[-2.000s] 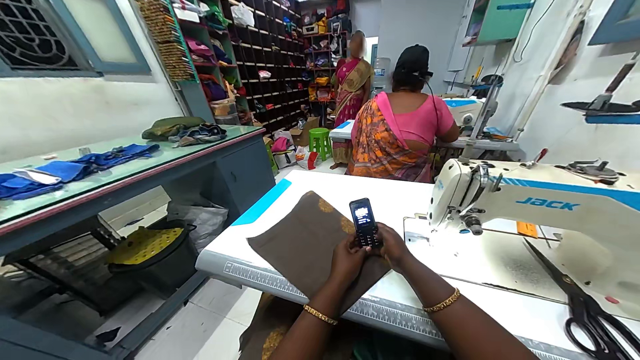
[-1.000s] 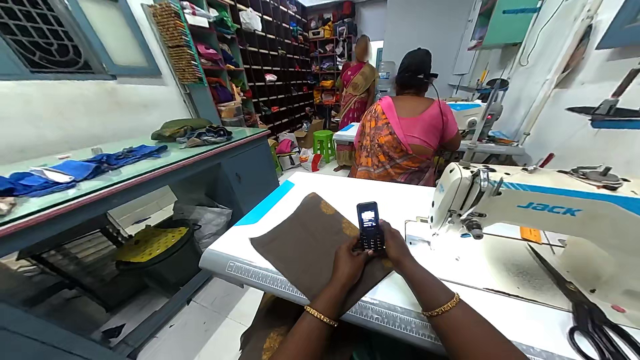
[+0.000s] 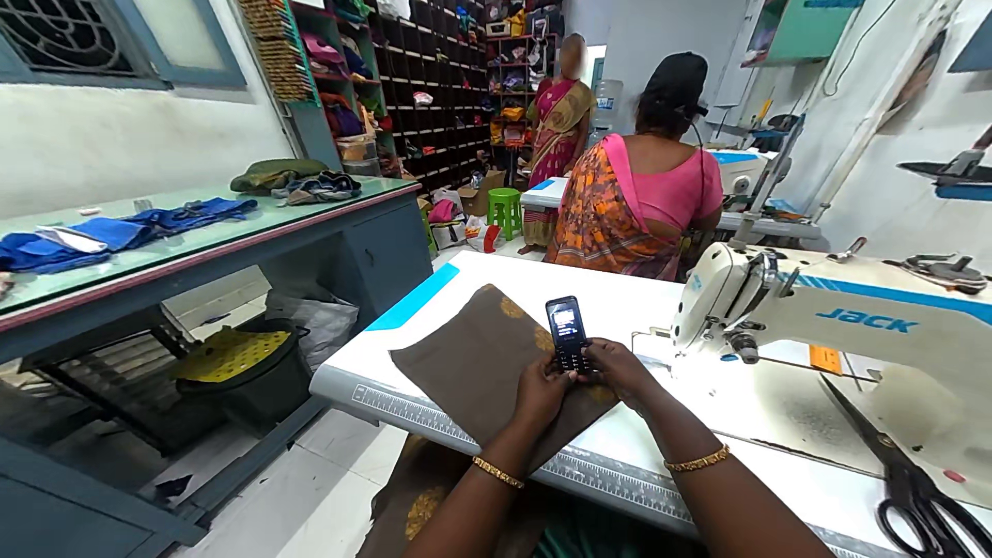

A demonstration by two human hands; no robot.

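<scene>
A black keypad mobile phone (image 3: 568,329) with a lit screen is held upright between both hands above the sewing table. My left hand (image 3: 542,387) grips its lower left side, and my right hand (image 3: 616,368) holds its lower right side, fingers near the keys. Beneath the hands, a brown cloth with gold motifs (image 3: 473,356) lies over the white table and hangs off its front edge. To the right stands a white Jack sewing machine (image 3: 845,310), with black-handled fabric scissors (image 3: 891,457) lying on its bed.
A ruler strip (image 3: 418,411) runs along the table's front edge. A person (image 3: 635,201) sits with their back to me beyond the table; another person (image 3: 558,124) stands farther off. At left, a glass-topped counter (image 3: 178,252) bears blue cloth, with a black tub (image 3: 256,387) below.
</scene>
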